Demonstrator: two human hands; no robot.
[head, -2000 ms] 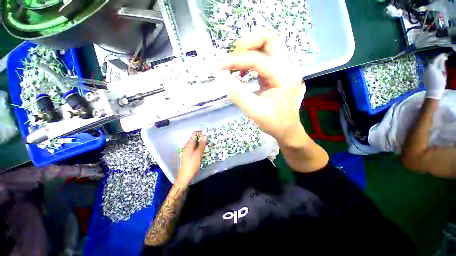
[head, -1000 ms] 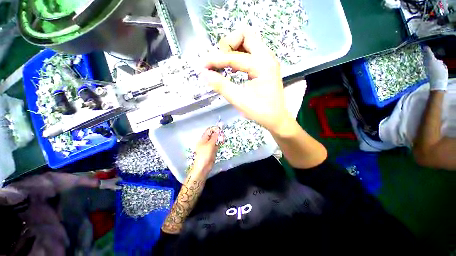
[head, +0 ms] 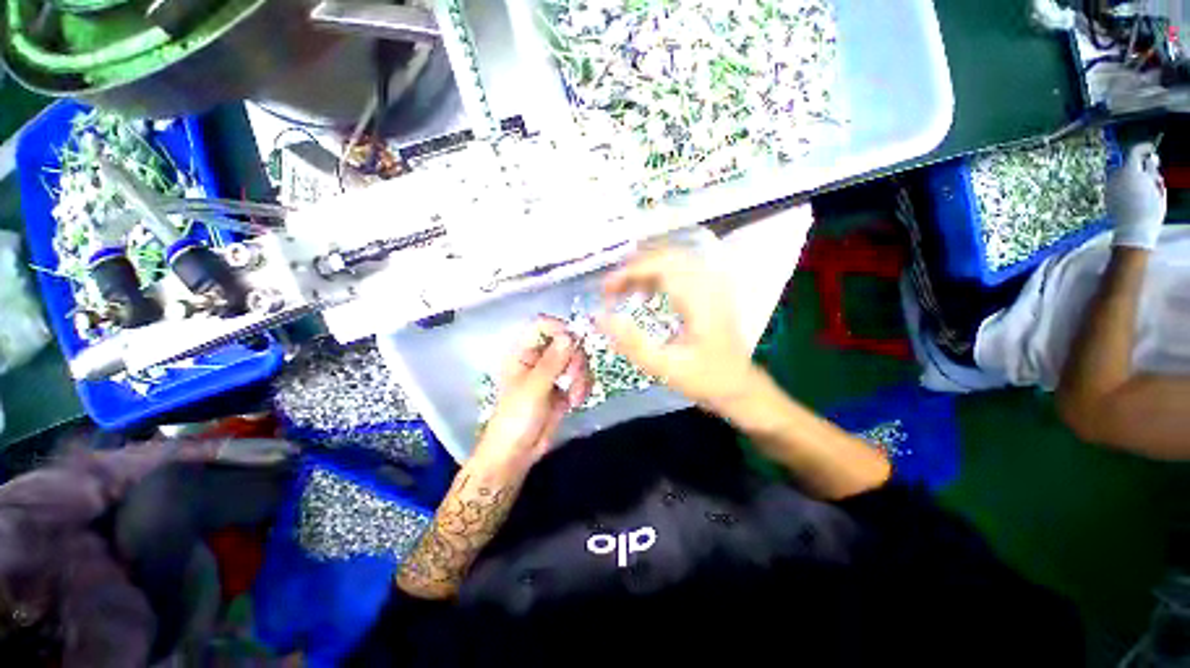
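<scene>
My left hand (head: 533, 385) is over the lap tray, its fingers curled around small white pieces. My right hand (head: 685, 326) is just to the right, blurred, with thumb and forefinger apart; whether it holds a piece cannot be told. The translucent lap tray (head: 450, 379) holds loose small white and green pieces under both hands. The assembly machine's bright plate (head: 379, 281) lies beyond the hands, overexposed, so its loading nest cannot be made out.
A large translucent tub (head: 920, 98) of stemmed pieces stands beyond the machine. A steel bowl feeder (head: 261, 65) is at upper left. A blue bin (head: 124, 411) is at left, a red stool (head: 835, 294) at right. A neighbour's gloved hand (head: 1138, 196) is far right.
My right hand has come down from the machine plate to the lap tray, beside my left hand. My left hand has risen slightly from its earliest position, and its fingers are curled.
</scene>
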